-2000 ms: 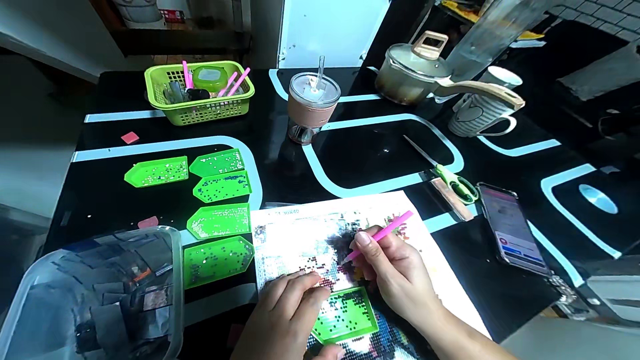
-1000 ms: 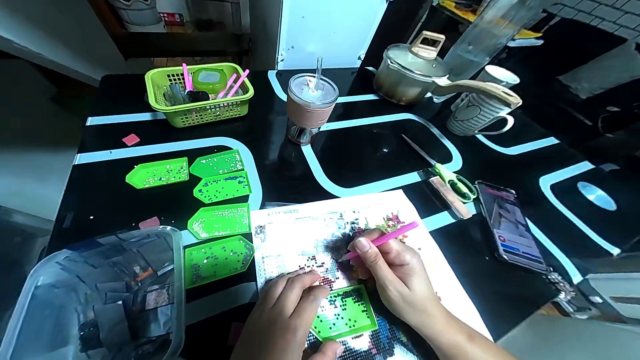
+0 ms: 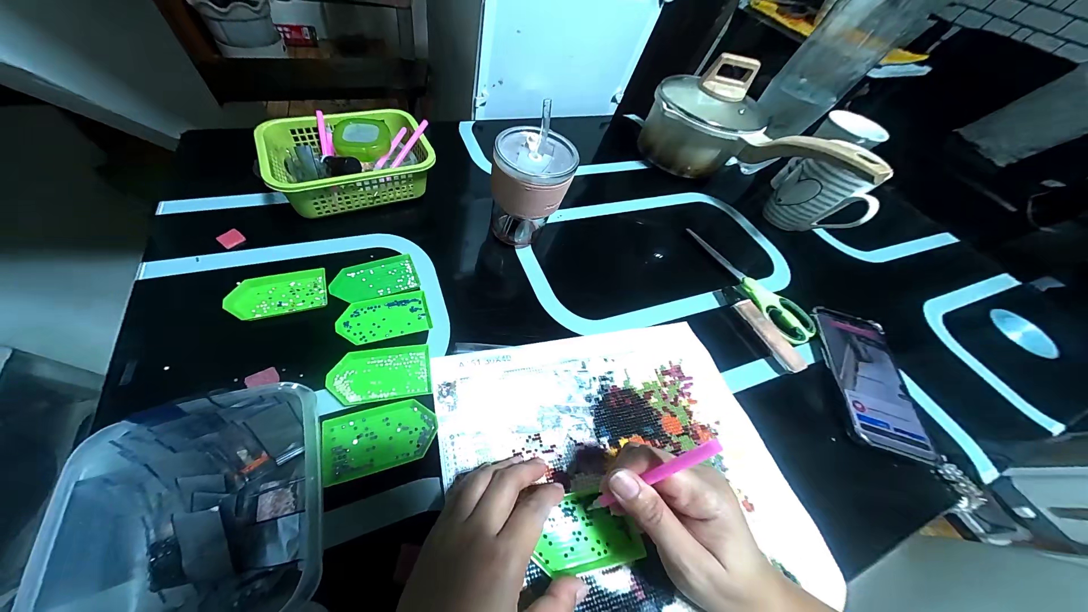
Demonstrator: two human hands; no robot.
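Note:
A partly covered diamond-painting canvas (image 3: 527, 399) lies on the black table. On its lower part rests a green plastic bead tray (image 3: 586, 544) with dark beads scattered in it. My left hand (image 3: 497, 531) lies at the tray's left side, fingers on the canvas and thumb near the tray's lower edge; whether it grips the tray cannot be told. My right hand (image 3: 688, 518) holds a pink applicator pen (image 3: 680, 463) between thumb and fingers, its tip over the tray's upper edge.
Several green bead trays (image 3: 378, 372) stand left of the canvas, near a clear plastic box (image 3: 310, 510) of small packets. Behind are a green basket (image 3: 361, 200), a lidded cup (image 3: 531, 191), a saucepan (image 3: 697, 127) and a mug (image 3: 807, 200). Scissors (image 3: 765, 302) and a phone (image 3: 875, 382) lie right.
My right hand has moved down with the pink pen, from the canvas picture to the green tray. My left hand has stayed nearly in place.

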